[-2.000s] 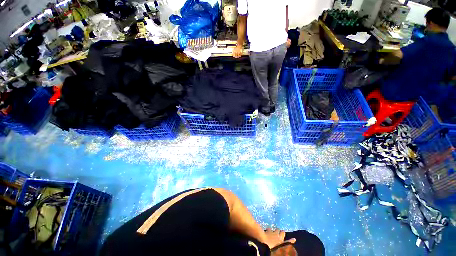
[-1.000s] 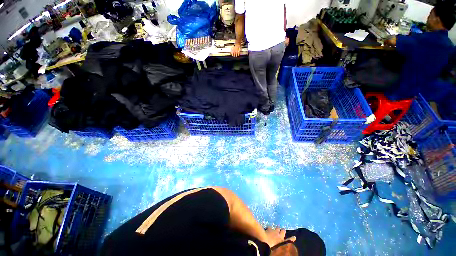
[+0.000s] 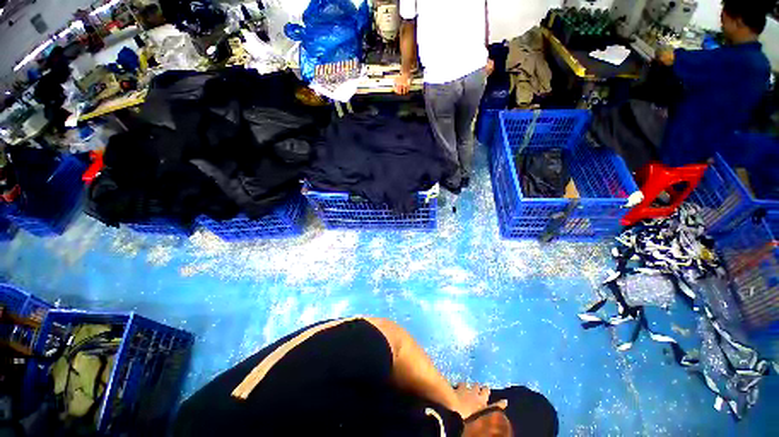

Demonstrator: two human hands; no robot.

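Observation:
Neither of my hands shows. Nearest below me is a person in black clothing with a pale stripe on the sleeve. That person's bare arm is bent, and the hand is at a black cap on the head, at the bottom edge. Beyond the blue floor, a heap of dark garments covers several blue crates. Dark navy cloth lies over another blue crate.
An open crate holds a dark bundle. Right of it are a red stool and black-and-white scraps on the floor. A crate with olive cloth is lower left. A person in white stands at the back.
The person in dark blue at the right has shifted position, with the head and arms moved. The person in black and the standing person have barely moved.

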